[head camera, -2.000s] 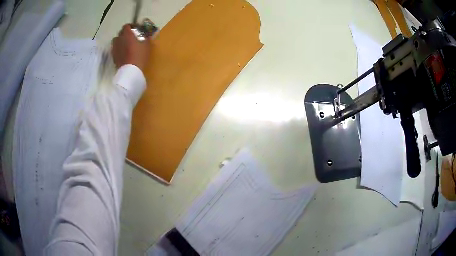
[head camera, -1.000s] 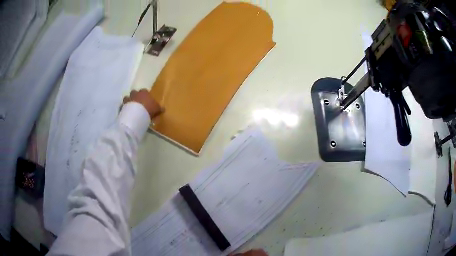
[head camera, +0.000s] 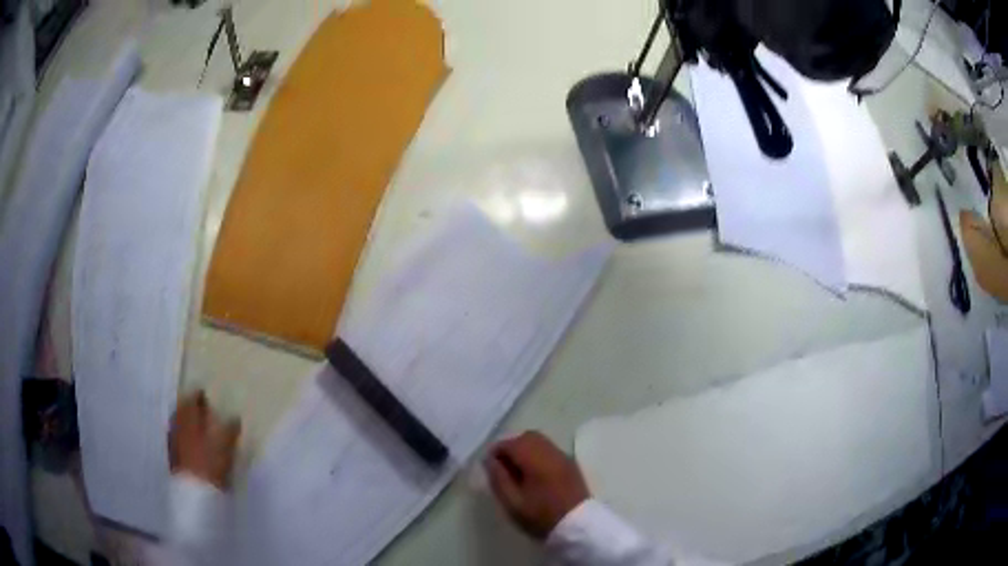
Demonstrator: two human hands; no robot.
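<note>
The tan-orange card template [head camera: 326, 177] lies flat at the upper left on a thin light layer that shows along its lower edge. A white stack with faint outlines [head camera: 508, 276] lies at centre, with a dark bar weight [head camera: 387, 404] across it. My left hand [head camera: 205, 440] is blurred, low between this stack and the printed white stack on the left [head camera: 138, 287]; its grip is unclear. My right hand [head camera: 536, 481] is by the centre stack's lower right edge, fingers curled. Something pale shows at its fingertips, too blurred to tell if held.
A straight-knife cutting machine [head camera: 647, 160] stands at upper right beside white plies [head camera: 763, 177]. A small blade device [head camera: 249, 83] stands at upper left. A white panel [head camera: 763, 464] lies lower right. Black shears [head camera: 953, 254] and a metal clamp [head camera: 923, 155] lie far right.
My left hand has left the card's lower edge and moved down towards me. My right hand has come further into view. The view has shifted right, so the table things appear further left.
</note>
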